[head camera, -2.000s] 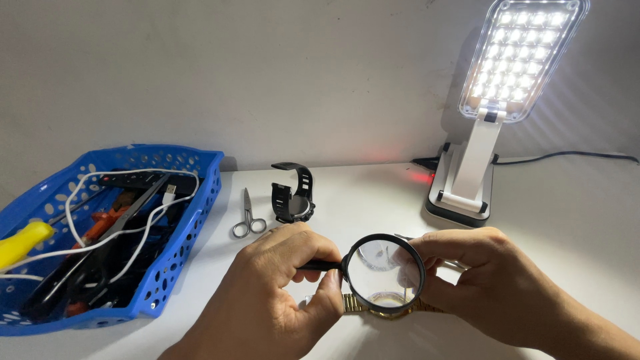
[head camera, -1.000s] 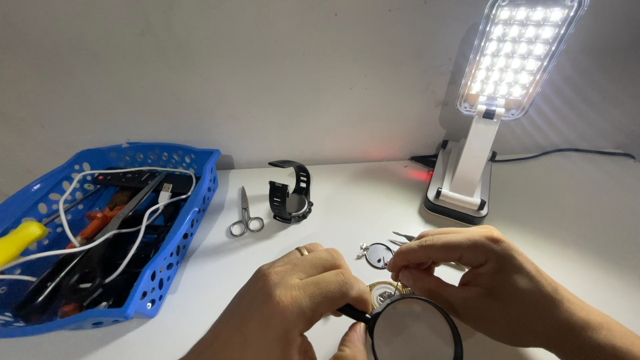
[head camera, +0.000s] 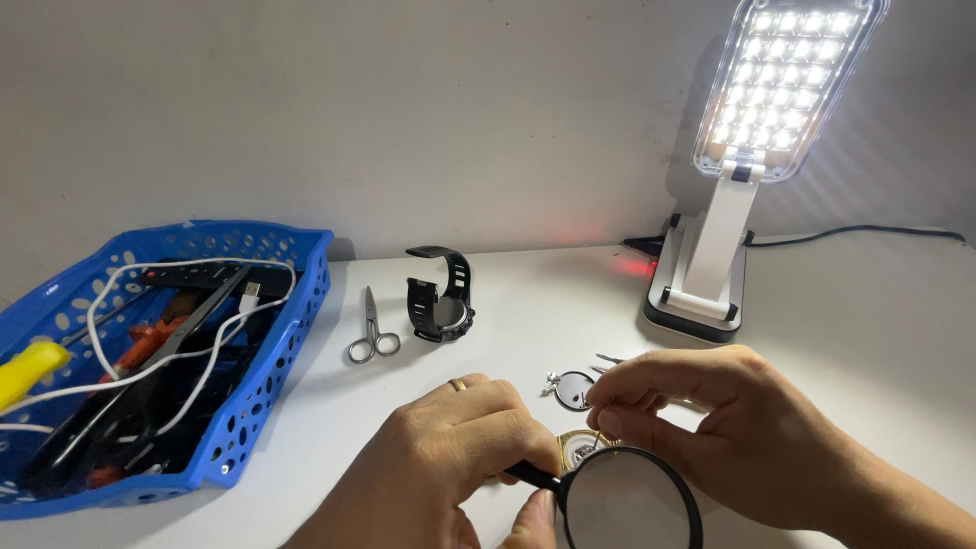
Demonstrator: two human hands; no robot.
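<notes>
My left hand [head camera: 450, 457] grips the black handle of a magnifying glass [head camera: 631, 503], whose round lens lies low in the view, in front of a gold-coloured watch [head camera: 572, 448]. The watch's open case shows its inner parts; the lens and my fingers hide much of it. My right hand [head camera: 686, 427] pinches a thin, pin-like tool [head camera: 597, 440] between thumb and finger, its end pointing down at the case. Just behind the watch lies a small dark-rimmed disc [head camera: 573, 390] with little pieces on and beside it. Tweezer-like metal tips [head camera: 608, 360] show behind my right hand.
A blue plastic basket [head camera: 263, 404] at the left holds a yellow-handled tool [head camera: 32, 372], a white USB cable [head camera: 248, 299] and other tools. Small scissors [head camera: 372, 335] and a black wristwatch [head camera: 450, 305] lie behind my hands. A lit LED lamp [head camera: 713, 252] stands at the back right.
The magnifying glass has moved from over the watch to lower and nearer me, uncovering the open case. My right hand has come over the case, and the small disc behind it has come into sight.
</notes>
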